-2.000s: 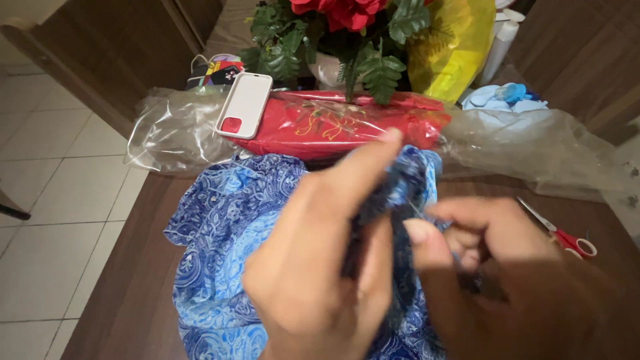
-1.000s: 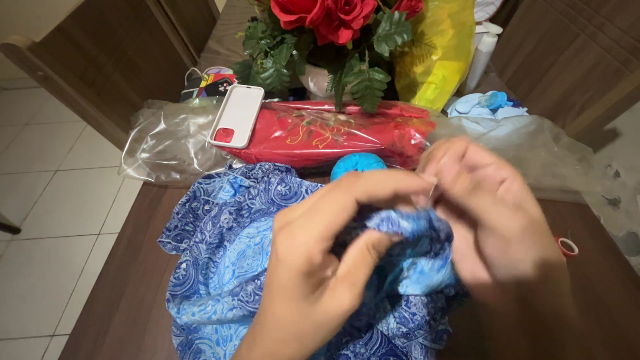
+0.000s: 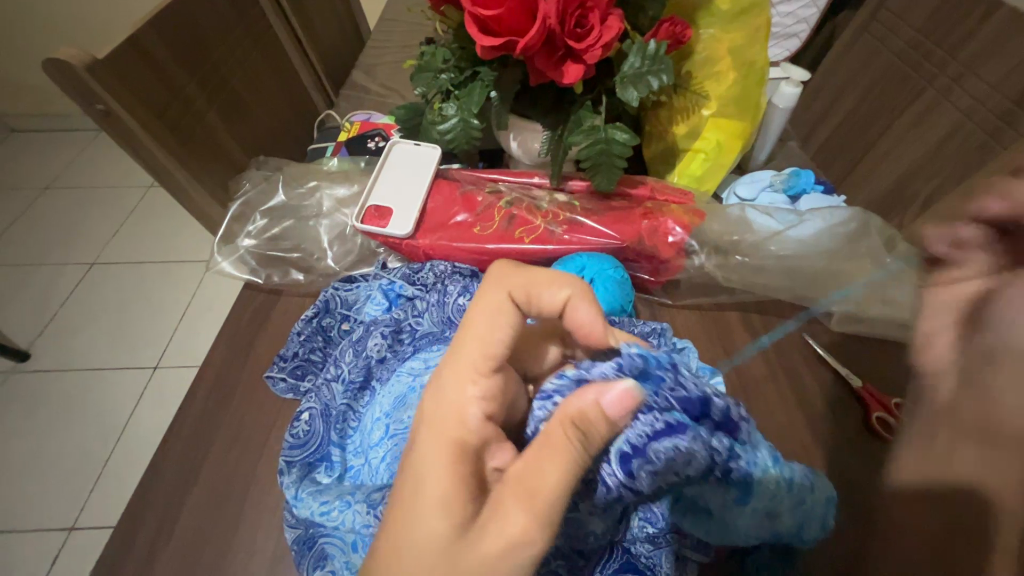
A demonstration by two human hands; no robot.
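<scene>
My left hand [image 3: 512,416] pinches a gathered part of a blue paisley-patterned cloth [image 3: 344,432] between thumb and fingers, near the middle of the view. The rest of the cloth lies spread on the dark wooden table beneath. At the right edge my right hand [image 3: 960,320] is raised and blurred; a taut blue thread [image 3: 816,310] runs from it to the gathered cloth. Whether a needle is between its fingers cannot be made out. Just behind my left hand sits a ball of turquoise yarn [image 3: 596,280]. Red-handled scissors [image 3: 868,396] lie on the table between the cloth and my right hand.
Behind the cloth lies a red item in clear plastic [image 3: 520,220], with a white phone case [image 3: 398,188] on its left part. Farther back stand artificial red roses [image 3: 544,32], a yellow bag [image 3: 712,88] and a white bottle [image 3: 774,124]. Light blue fabric [image 3: 780,190] lies at right.
My right hand has moved away from my left hand, out to the right, and the thread between it and the cloth is now stretched. My left hand still grips the cloth.
</scene>
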